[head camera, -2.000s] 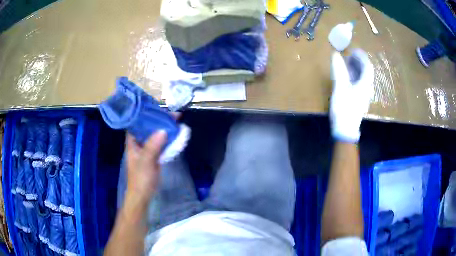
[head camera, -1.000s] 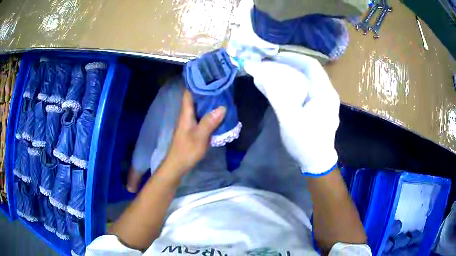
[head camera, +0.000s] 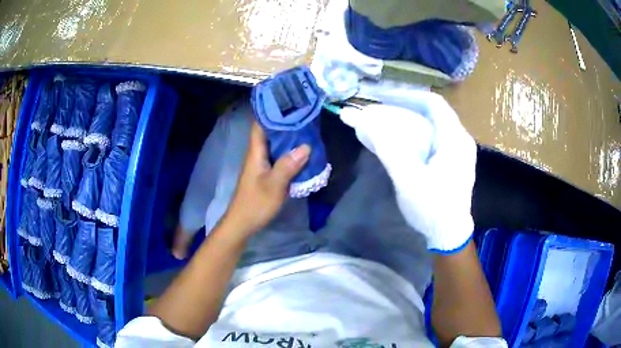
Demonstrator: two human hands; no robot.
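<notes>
My left hand (head camera: pixel 265 180), bare, grips a blue tubular piece (head camera: pixel 298 139) upright, its open end up with a dark rectangular recess and whitish fuzzy trim at the lower end. My right hand (head camera: pixel 422 160), in a white knit glove with a blue wrist edge, is closed around the glue bottle. Only the bottle's greenish narrow tip (head camera: pixel 332 107) shows, just right of the piece's open rim; its body is hidden in the glove. Another blue piece (head camera: pixel 415 44) lies between the khaki upper block (head camera: pixel 442 9) and lower block (head camera: pixel 412 71).
A crumpled white cloth (head camera: pixel 340 64) lies beside the blocks. Silver wrenches (head camera: pixel 512 26) and a slim white stick (head camera: pixel 577 46) lie on the table (head camera: pixel 136 34). A blue crate (head camera: pixel 133 204) at left holds rows of blue pieces. A blue tray (head camera: pixel 534 292) stands at lower right.
Over two seconds, my left hand raised the piece and turned its open end up. My right hand took the bottle from the table to the rim, then shifted slightly right and down.
</notes>
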